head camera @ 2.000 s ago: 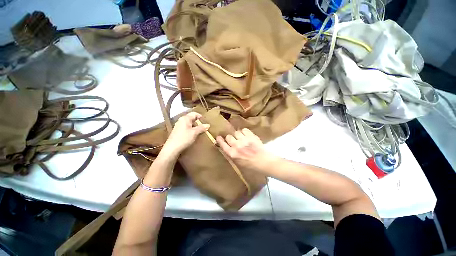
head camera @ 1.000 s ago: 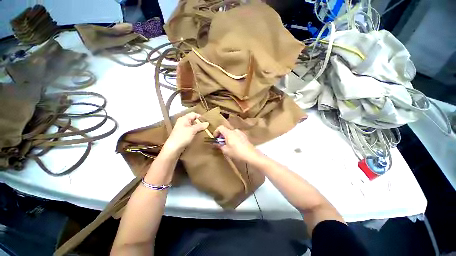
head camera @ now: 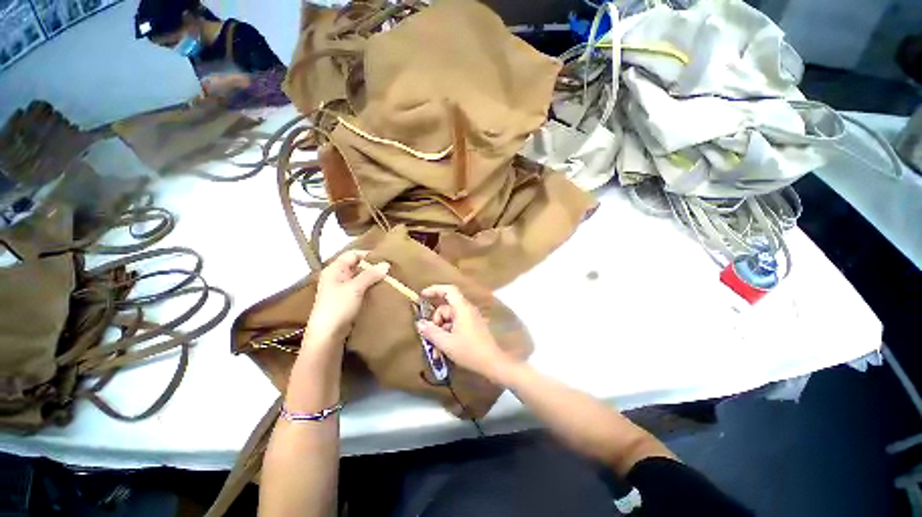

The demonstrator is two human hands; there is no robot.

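Note:
A brown tote bag (head camera: pixel 394 348) lies on the white-covered table in front of me, its open mouth and zipper to the left. My left hand (head camera: pixel 346 293) pinches the bag's edge by the yellow seam binding tape (head camera: pixel 396 283). My right hand (head camera: pixel 455 325) holds a slim corded trimming tool (head camera: pixel 434 355), dark and pale, with a thin black cord hanging toward the table's front edge. Its tip is close to the tape; contact cannot be told.
More brown bags (head camera: pixel 475 71) are heaped behind, others (head camera: pixel 35 323) lie at left with looped straps. Off-white bags (head camera: pixel 708 111) are piled at right. A small bottle with a red base (head camera: pixel 748 278) stands near them. A masked person (head camera: pixel 217 45) is at the far left.
The view has shifted, and a person has come into it. My right hand, first fingering the tape, now holds the tool, which has turned to lie along the bag. My left hand keeps its pinch.

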